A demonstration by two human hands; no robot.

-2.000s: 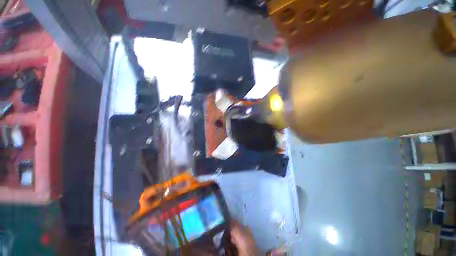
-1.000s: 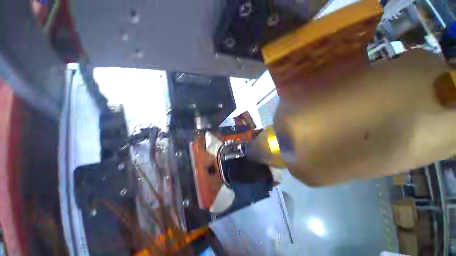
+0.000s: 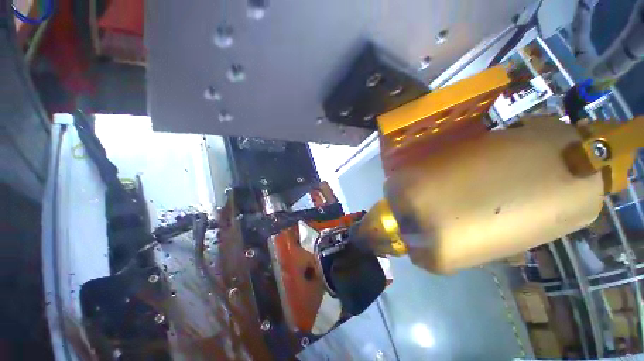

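Note:
Neither of my hands is in view, and the teach pendant does not show. A black rounded workpiece [image 3: 359, 283], like a watch case, sits on the brown-orange fixture block [image 3: 295, 271] with pale tabs at its corners. The fixture is tilted on black bolted blocks. The large matte gold cylinder [image 3: 494, 201] lies to the right. Its narrow nozzle [image 3: 385, 227] points left at the workpiece's upper edge; whether they touch I cannot tell. The gold-orange bracket [image 3: 445, 106] with holes is above the cylinder.
A grey plate with screws [image 3: 275, 77] spans the top. A black linear axis with cables [image 3: 120, 296] is at lower left on the pale machine bed [image 3: 60, 240]. Racks with boxes [image 3: 540, 310] stand at the right beyond the grey floor. Something red shows at upper left.
The view has shifted and tilted. The pendant and the hand on it, seen at the bottom two seconds ago, have left the picture. The grey plate shows more, and the fixture appears lower and more tilted.

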